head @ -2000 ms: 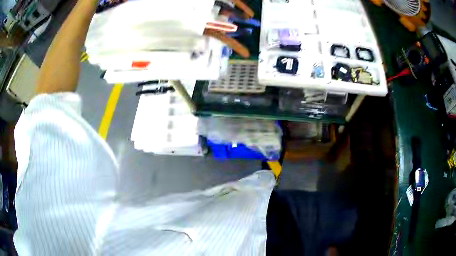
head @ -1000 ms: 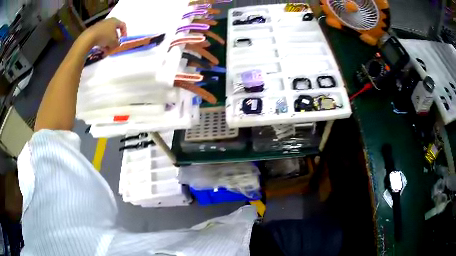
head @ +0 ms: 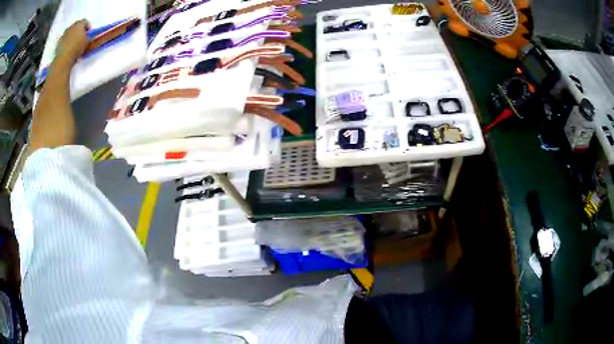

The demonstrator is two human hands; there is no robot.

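My left hand [head: 73,41] is at the upper left, gripping a white tray [head: 111,57] that is tilted off to the left of the stack. Blue and brown straps lie on this tray beside my fingers; some fingers are hidden. Below and to its right is a stack of white watch trays [head: 182,127]. Its top layer holds several watches with dark faces and brown, purple-edged and orange-edged straps, some overhanging the right edge. My right hand is out of the picture.
A white compartment tray [head: 397,158] with black frames stands right of the stack on a shelf cart. Further right, a green bench holds an orange fan [head: 483,17], a multimeter and a black-strapped watch [head: 546,243]. Lower down are more white trays [head: 219,235] and a blue bin [head: 310,261].
My left hand has moved left with the tray, off the stack, uncovering the watches underneath. Since the earliest frame, the view has shifted so that the hand and fan show more.
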